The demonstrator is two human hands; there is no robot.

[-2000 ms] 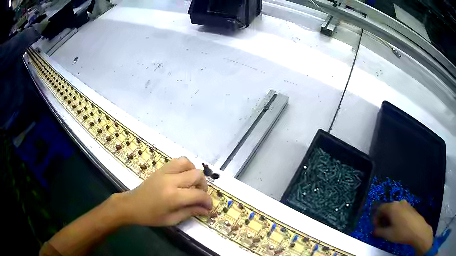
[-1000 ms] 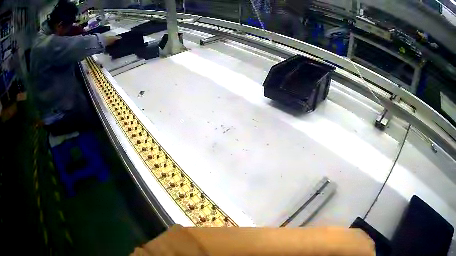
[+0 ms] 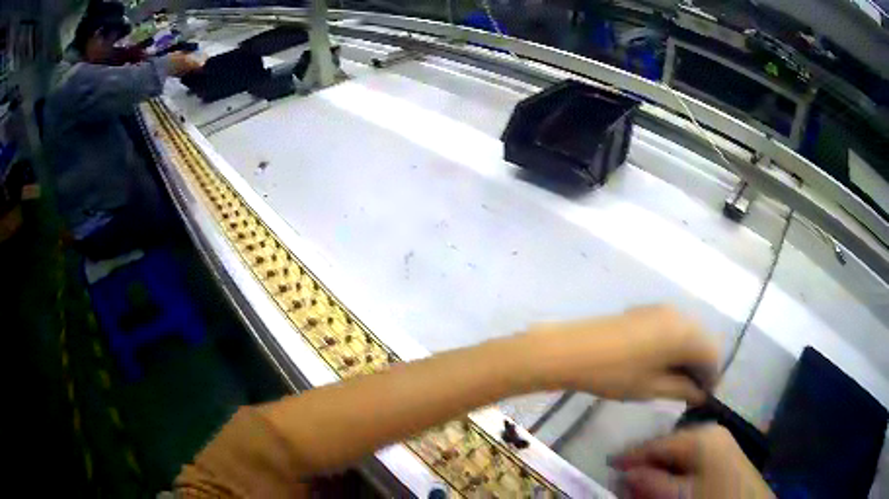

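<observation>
My left hand (image 3: 634, 356) reaches across to the right, with its fingers at the far edge of the small black bin (image 3: 736, 429). It is blurred, and I cannot tell whether it grips the bin. My right hand (image 3: 692, 466) is low at the right, blurred and cut off by the bottom edge; its fingers are bent, and I cannot tell if they hold anything. The tan-yellow circuit board panel (image 3: 278, 263) runs along the near edge, passing under my left forearm. The large black tray (image 3: 829, 429) lies right of the small bin. The bins' contents are not visible.
A black open-fronted bin (image 3: 570, 136) stands at the far side of the white worktop (image 3: 419, 234). The slotted metal bar (image 3: 570, 419) is partly hidden by my left arm. Small dark parts (image 3: 514, 436) lie on the rail. Another person (image 3: 97, 136) sits at the far left by a blue stool (image 3: 151, 307).
The view has swung up and left since two seconds ago. My left hand has moved from the board panel to the small bin. My right hand has moved from the blue parts to beside my left hand.
</observation>
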